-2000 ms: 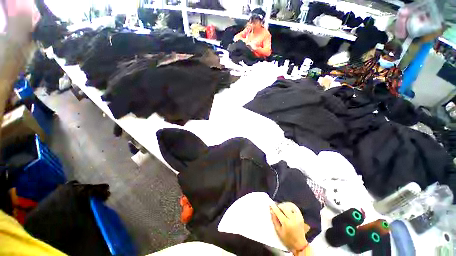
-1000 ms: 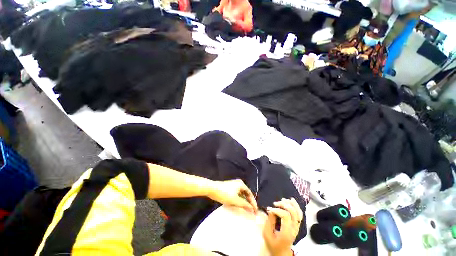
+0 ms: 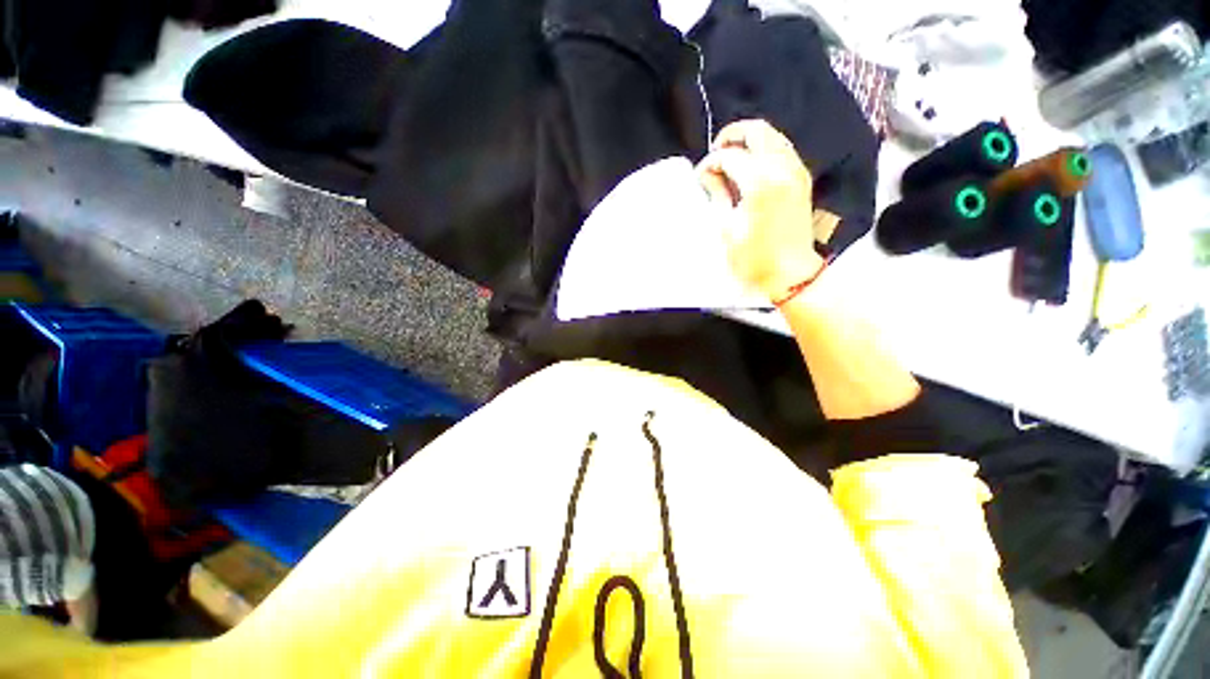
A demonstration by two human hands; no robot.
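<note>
A white half-moon shoulder pad (image 3: 637, 252) lies against the inside of a black garment (image 3: 465, 159), its straight edge towards me. The garment spreads over the table edge, with a rounded black lobe at the left. My right hand (image 3: 763, 206) is at the pad's right end, fingers curled and pinching the pad with dark cloth. A small tan patch shows beside the wrist. No needle or thread can be made out. My left hand is out of the picture; only a yellow sleeve shows at the lower left edge.
Black thread cones (image 3: 962, 212) with green ring ends, one brown, stand right of the garment. Beside them are a blue oval case (image 3: 1112, 206), yellow-handled snips (image 3: 1099, 312) and a clear container (image 3: 1121, 77). Blue crates (image 3: 352, 378) and a striped cloth (image 3: 40, 531) are at left.
The view has tilted down onto my yellow hoodie. My left hand, at the pad a second ago, has left the picture. My right hand remains at the pad's right end.
</note>
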